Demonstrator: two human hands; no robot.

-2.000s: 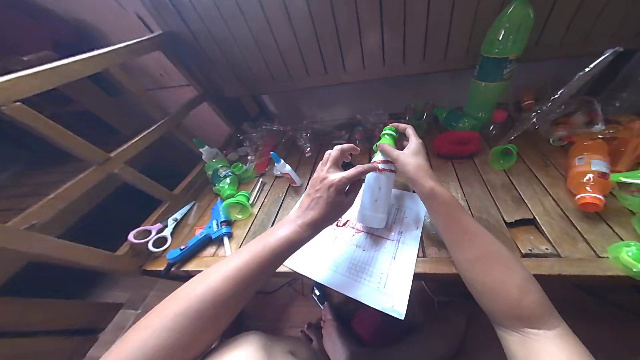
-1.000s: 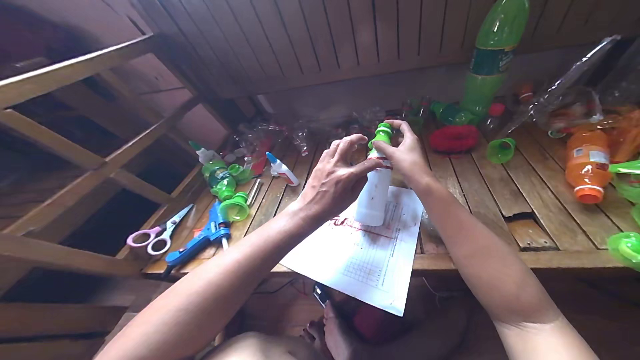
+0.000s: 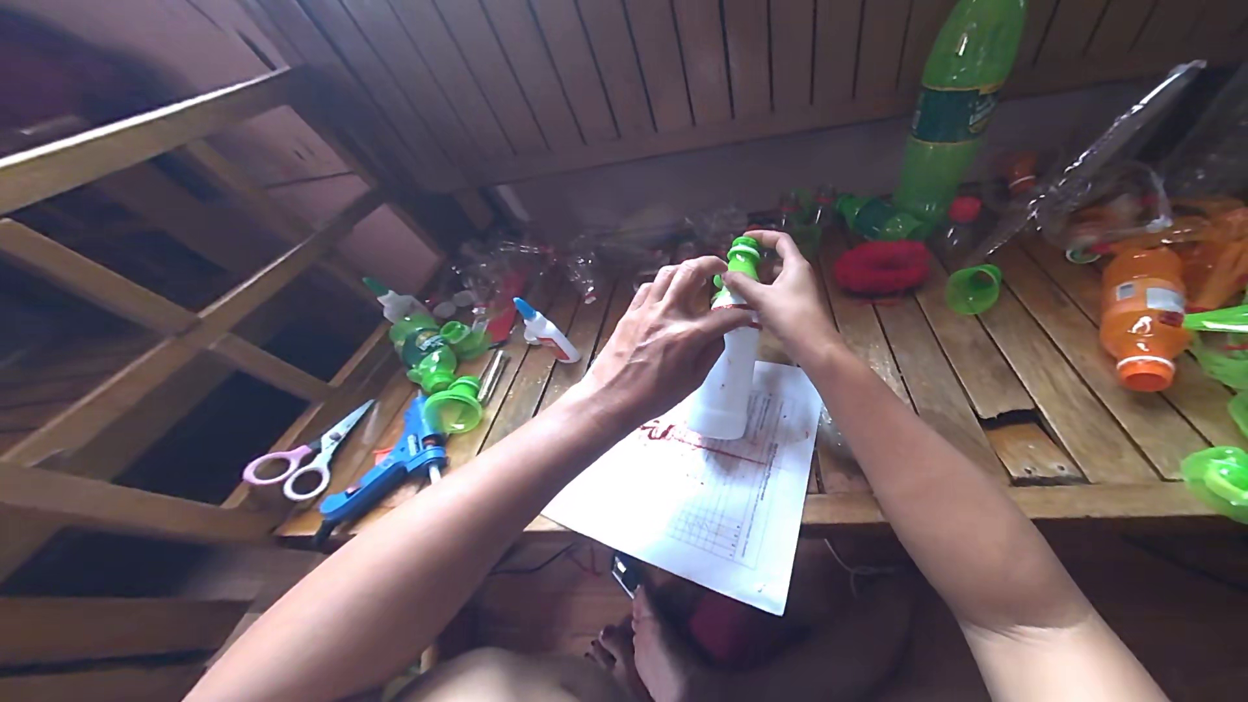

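Note:
A white plastic bottle (image 3: 726, 390) stands upright on a printed sheet of paper (image 3: 721, 507) with red marks. On its top sits a green bottle-neck piece (image 3: 744, 255), and a red band runs round the bottle's shoulder. My left hand (image 3: 668, 331) is wrapped round the shoulder from the left, its thumb across the red band. My right hand (image 3: 780, 292) pinches the green piece between thumb and fingers from the right. The back of my left hand hides part of the bottle.
Scissors (image 3: 310, 456), a blue glue gun (image 3: 390, 466), a cut green bottle top (image 3: 454, 405) and a glue bottle (image 3: 546, 331) lie at left. At right are a red ring-shaped object (image 3: 882, 268), an orange bottle (image 3: 1143, 317), a tall green bottle (image 3: 951, 117) and a gap in the slats (image 3: 1032, 448).
Both hands stay at the bottle's top, with only slight shifts of the fingers. The bottle and the paper have kept their places.

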